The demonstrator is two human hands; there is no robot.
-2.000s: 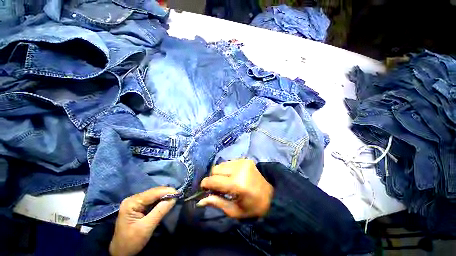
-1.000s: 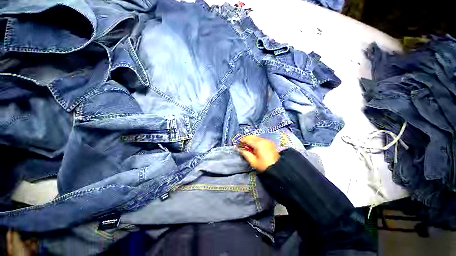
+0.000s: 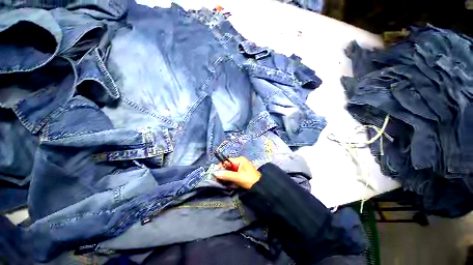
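Observation:
A faded blue denim garment [image 3: 176,204] lies partly turned inside out at the table's near edge, its long stitched band running from lower left to the middle. My right hand [image 3: 239,172] is at the middle of the garment, holding red-handled thread snips [image 3: 228,164] whose short dark blades point up and left. The fingers also touch the garment's edge. Much of the snips is hidden by the fingers. My left hand is not in view.
More denim garments [image 3: 31,52] lie in a loose heap at left and behind. A darker layered denim pile [image 3: 415,103] stands at right. Pale tie strips [image 3: 363,138] hang by it on the white table [image 3: 332,176]. A green crate [image 3: 369,233] shows below the edge.
Both hands were together at an edge; the garment is now spread out, the left hand has left the view low at left, and the right hand's red snips now show.

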